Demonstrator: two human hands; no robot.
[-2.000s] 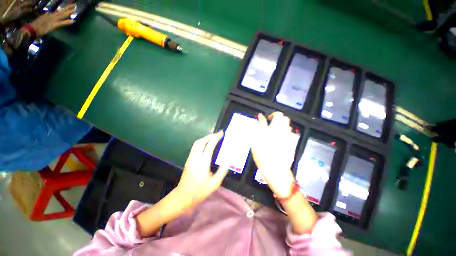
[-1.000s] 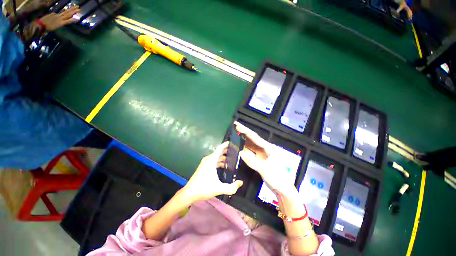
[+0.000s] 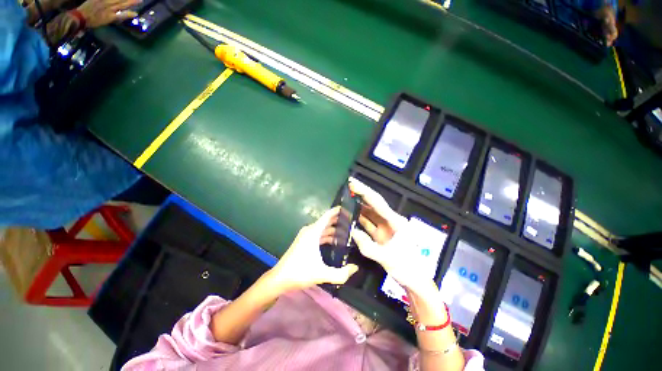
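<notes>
A dark smartphone (image 3: 341, 230) is held on edge above the left end of the near phone tray (image 3: 435, 210). My left hand (image 3: 311, 250) grips its lower and left side. My right hand (image 3: 388, 235) is at its upper right side, with fingers on it. Its screen face is turned mostly out of sight. In the near tray, three lit phones stand in pockets, two with blue round marks (image 3: 467, 282); my right hand partly covers the one nearest it. The far tray (image 3: 483, 138) holds several lit phones.
A yellow electric screwdriver (image 3: 250, 67) lies at upper left. Small black and white plugs (image 3: 585, 293) lie right of the trays, near a dark clamp (image 3: 642, 246). A red stool (image 3: 80, 253) and a blue-sleeved person (image 3: 51, 159) are at left.
The phone was lit and face up two seconds ago, low at the near tray's left slot; it is now lifted and turned on edge between both hands. The last second shows little hand movement.
</notes>
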